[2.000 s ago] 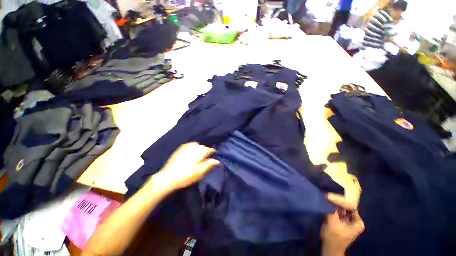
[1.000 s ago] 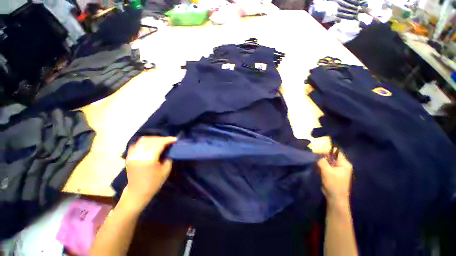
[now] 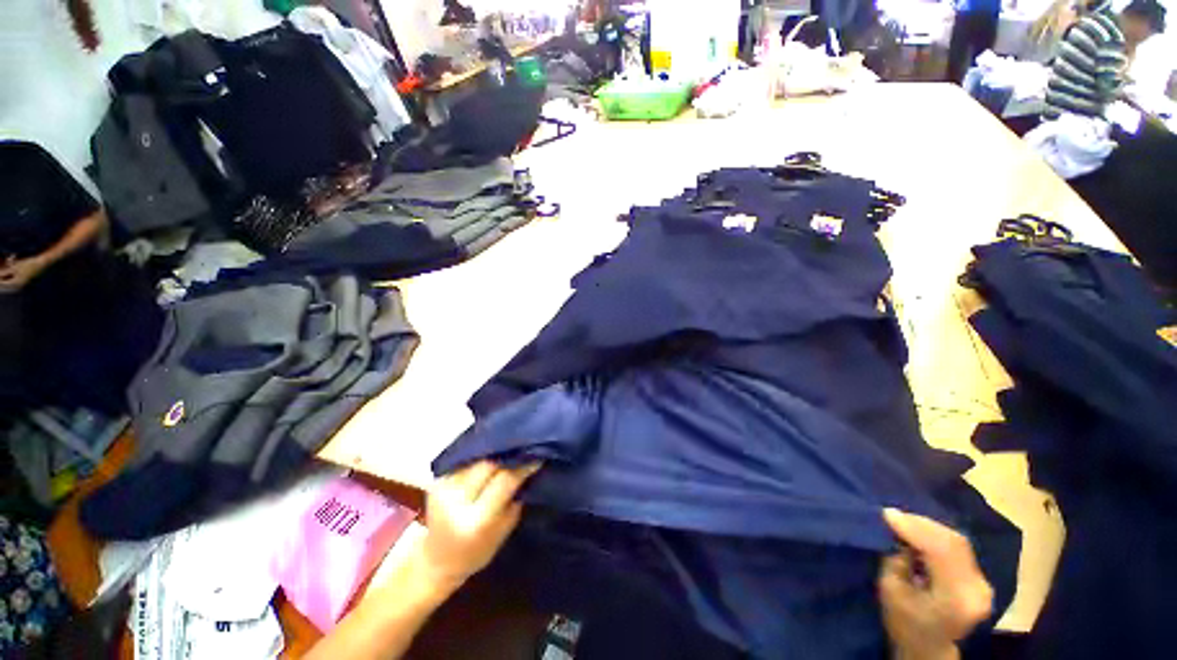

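Note:
A navy pinafore dress (image 3: 762,290) lies on top of a layered pile, its neck end away from me. Its wide skirt hem is turned up and shows the lighter, shinier blue lining (image 3: 723,445). My left hand (image 3: 475,522) pinches the hem at the left, its fingertips partly under the cloth. My right hand (image 3: 932,587) pinches the same edge at the right, with the fingers curled. Something small and dark shows inside the right hand, too unclear to name. The cloth is stretched between both hands.
A second navy pile (image 3: 1084,348) lies at the right. Grey and navy garments (image 3: 258,374) are stacked at the left, above a pink packet (image 3: 338,548) and white papers (image 3: 220,580). A green basket (image 3: 645,99) stands at the table's far end. People sit at far right and far left.
The view has swung left. The hem edge, earlier held up nearly level, now slopes down to the right. Both hands still hold it and the lining is spread wider.

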